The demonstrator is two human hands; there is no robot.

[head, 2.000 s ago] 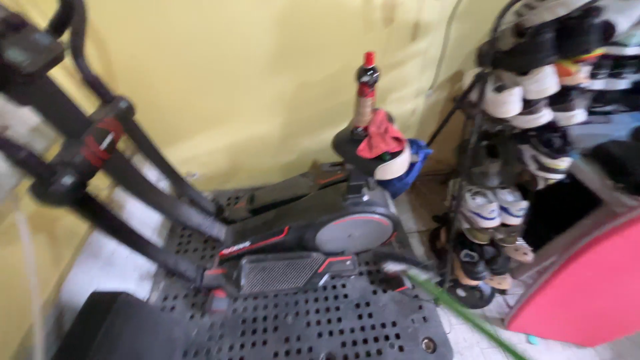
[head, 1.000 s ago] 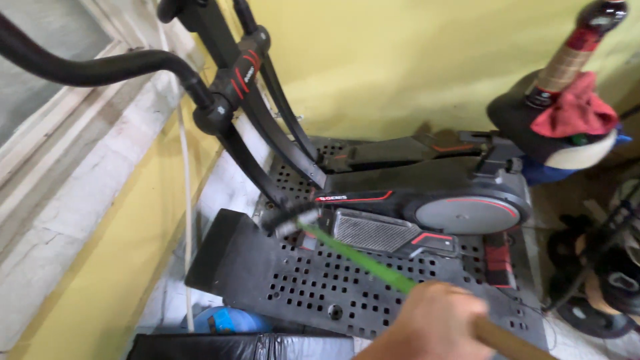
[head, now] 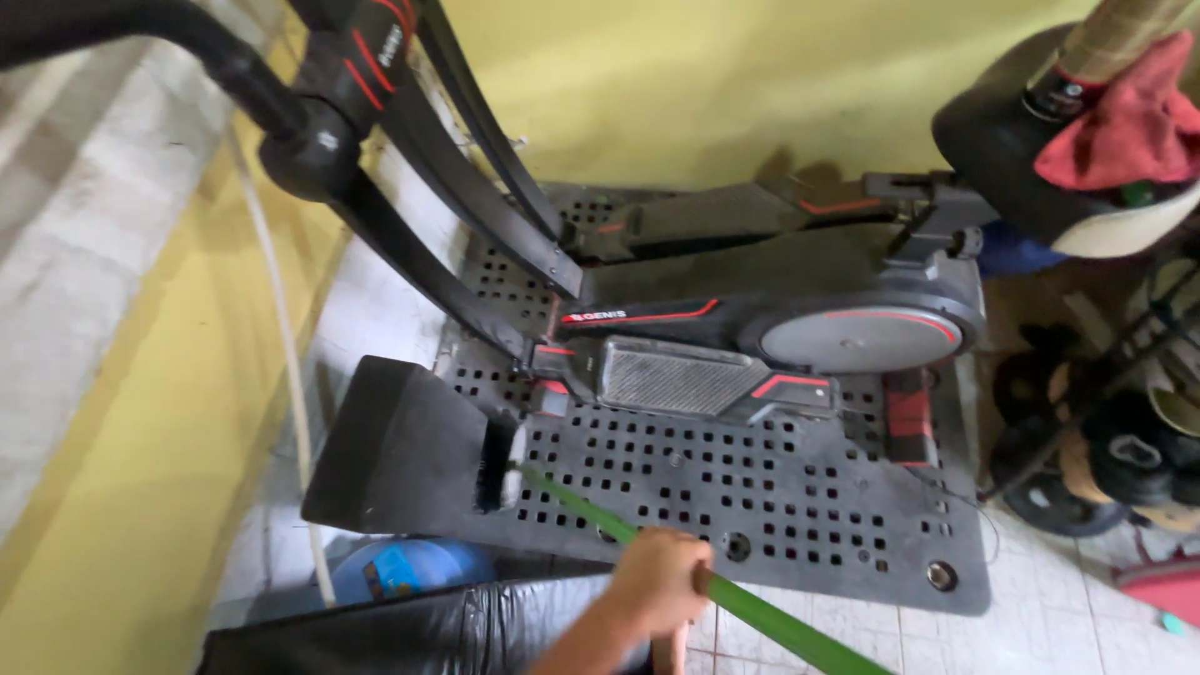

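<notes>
A hand (head: pixel 661 579), which looks like my left one though the view does not fully settle it, is closed around the green handle (head: pixel 778 623) of a broom or brush. The handle slants up and left to a head with dark bristles and a pale back (head: pixel 511 464), which rests on the perforated black platform (head: pixel 694 459) against a black box-shaped part (head: pixel 403 450). Behind it stands an elliptical trainer with a ridged pedal (head: pixel 680 375). At the lower edge shows a bit of skin (head: pixel 668 647), perhaps my other hand or a leg.
A black padded surface (head: pixel 412 628) and a blue rounded object (head: pixel 412 567) are at the lower left. A white cable (head: pixel 277 281) hangs by the yellow wall. On the right are the trainer's seat (head: pixel 1003 122) with a red cloth (head: pixel 1125 131), and shoes (head: pixel 1134 455) on a rack.
The broom head has moved from beside the pedal to the black box-shaped part at the left. The hand on the handle was visible one second ago. The view has shifted left since two seconds ago.
</notes>
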